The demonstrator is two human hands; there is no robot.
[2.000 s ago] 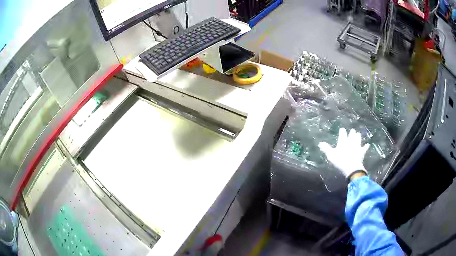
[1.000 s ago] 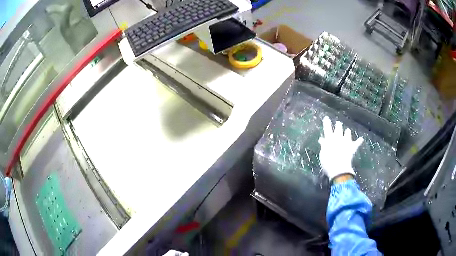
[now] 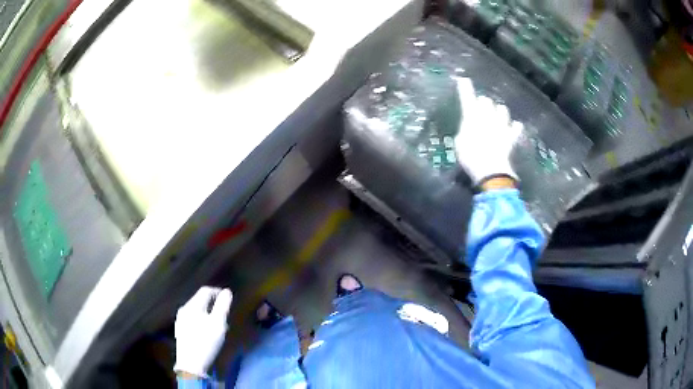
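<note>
A stack of clear plastic trays (image 3: 403, 83) with small green boards in its pockets stands right of the machine. My right hand (image 3: 486, 137), in a white glove, lies on or just over the top tray, fingers spread; I see nothing held in it. My left hand (image 3: 202, 328), also gloved, hangs low beside the machine front with its fingers partly curled. No object shows in it, but the palm side is hidden. A green perforated plate (image 3: 42, 228) lies on the grey machine table at the left.
The machine's white front edge (image 3: 228, 163) runs diagonally beside the pale yellow-green panel (image 3: 152, 91). More trays with boards (image 3: 536, 38) stand beyond the stack. A black slotted rack (image 3: 608, 220) is at the right. My legs and feet show below, near a yellow floor line (image 3: 315, 239).
The view has tilted down; keyboard and tape roll have left it. The loose clear tray seen under my right hand two seconds ago now sits flat on the stack. My left hand has come fully into view.
</note>
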